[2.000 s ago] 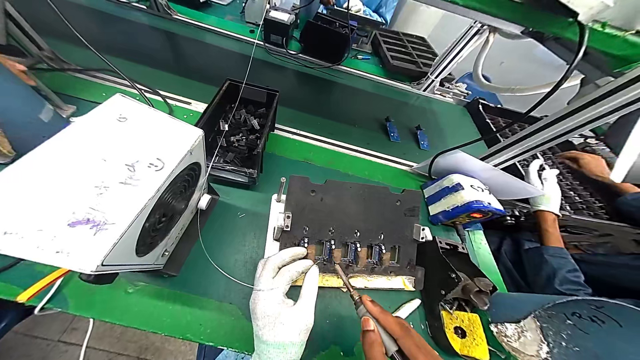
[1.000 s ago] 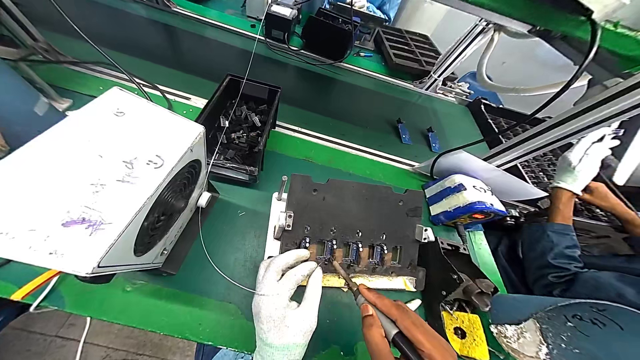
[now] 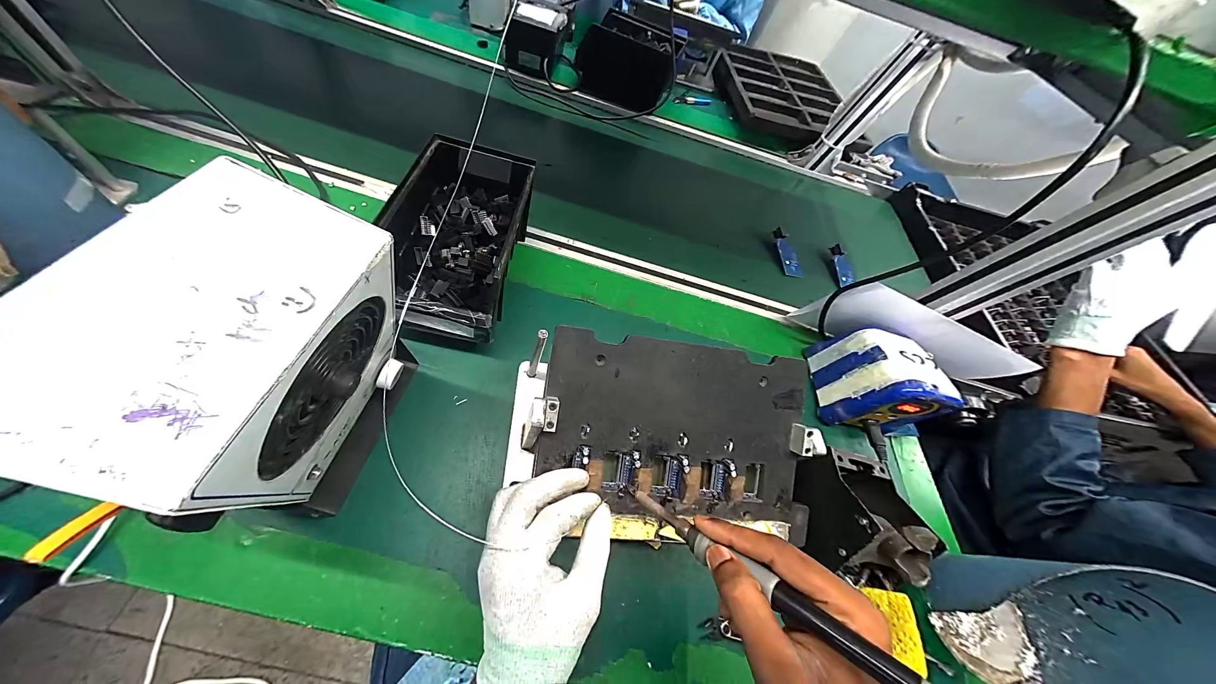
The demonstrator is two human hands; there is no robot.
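Observation:
My left hand (image 3: 543, 575), in a white knit glove, pinches a thin solder wire (image 3: 427, 524) near the lower left edge of a black fixture plate (image 3: 665, 389). My bare right hand (image 3: 798, 608) holds a soldering iron (image 3: 760, 575) like a pen, its tip close to the second small circuit board (image 3: 622, 470) from the left. Several such boards stand in a row of slots in the plate. The wire runs up past a white guide on the fan box. Whether the tip touches a joint cannot be told.
A white fan box (image 3: 190, 351) stands at left, beside a black bin (image 3: 461, 247) of small parts. Right of the plate are a blue and white soldering station (image 3: 879, 375) and a yellow sponge (image 3: 896, 627). Two blue boards (image 3: 787, 256) lie behind. A co-worker's gloved hand (image 3: 1107, 304) is at far right.
The iron and my right hand have shifted slightly, while my left hand stays almost in place. At far right, the co-worker's gloved hand has moved.

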